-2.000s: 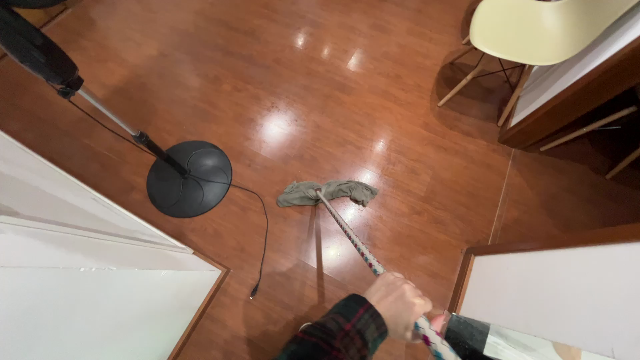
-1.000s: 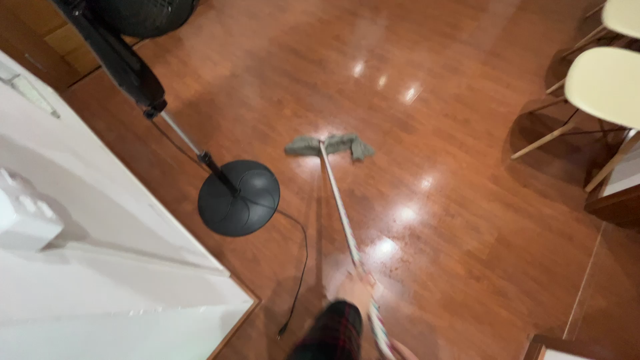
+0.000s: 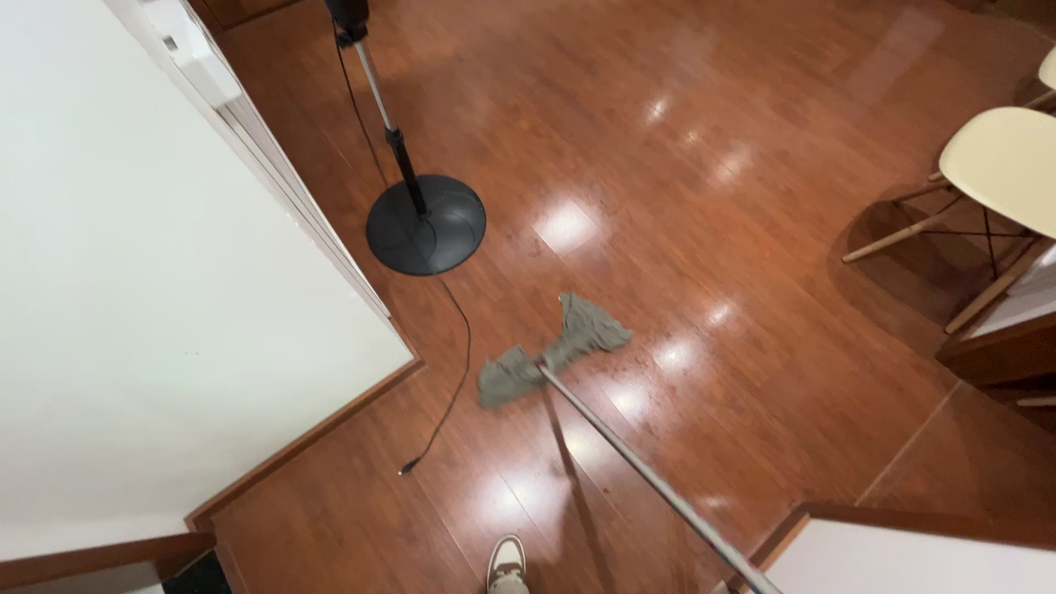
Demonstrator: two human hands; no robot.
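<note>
A grey-green cloth is wrapped around the head of a floor mop and lies on the glossy wooden floor, near the middle of the view. The mop's long pale handle slants from the cloth down to the bottom edge at the right, where it leaves the picture. Neither of my hands shows now, so what they hold is hidden. The tip of a shoe is visible at the bottom, below the cloth.
A black round stand base with an upright pole stands left of centre. Its loose cable curves over the floor left of the cloth. A white wall fills the left. Cream chairs stand at right; a wall corner juts in below.
My hands, seen on the handle before, have left the view. The mop head has turned to a slant and now lies closer to the cable. The view has shifted.
</note>
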